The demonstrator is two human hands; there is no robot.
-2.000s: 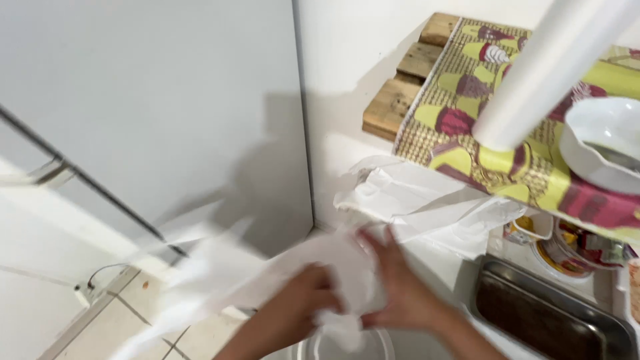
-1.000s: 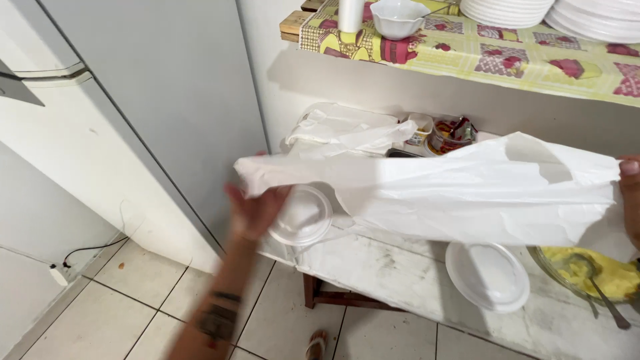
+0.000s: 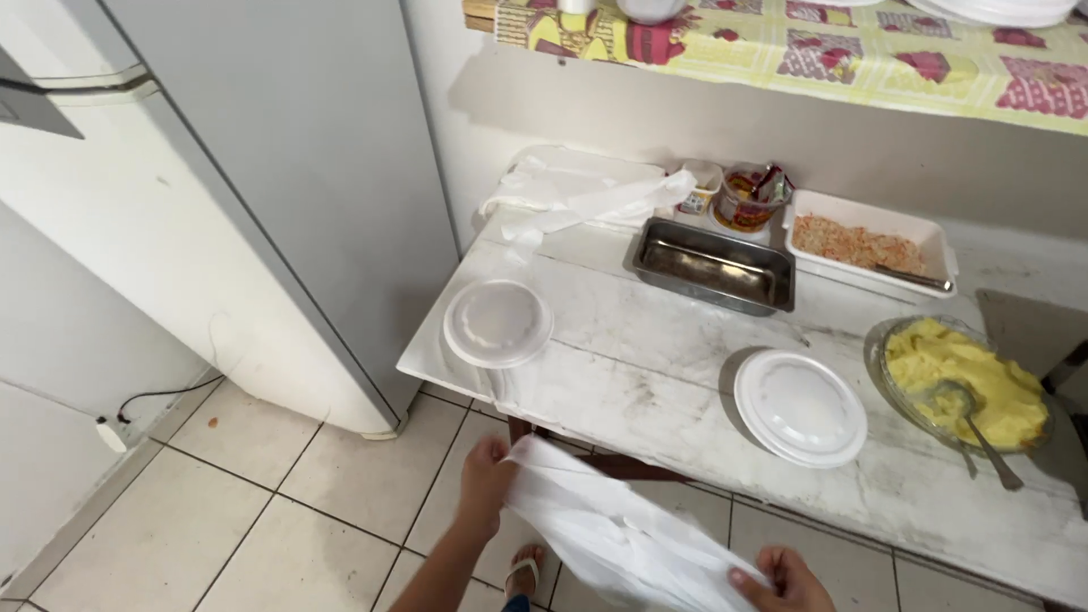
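Note:
A white plastic bag point(image 3: 625, 527) is stretched between my two hands in front of the table's near edge. My left hand point(image 3: 486, 484) grips its upper left corner, and my right hand point(image 3: 782, 582) pinches its lower right end. Beyond them on the table, a round white lidded container point(image 3: 498, 323) sits near the left corner. A second lidded container point(image 3: 801, 408) stands farther right, close to the front edge. More white plastic bags point(image 3: 578, 191) lie in a loose pile at the back left of the table.
On the white table point(image 3: 629, 374) are a metal loaf pan point(image 3: 716, 265), a white tub of rice-like food point(image 3: 863, 242), small open pots point(image 3: 748, 200) and a glass dish of yellow mash point(image 3: 965, 382) with a spoon. A cloth-covered shelf point(image 3: 799, 51) overhangs the back. A refrigerator point(image 3: 280, 212) stands left.
The bag, held out above the table one second ago, is now lower and nearer to me, in front of the table edge. Both hands have come down with it.

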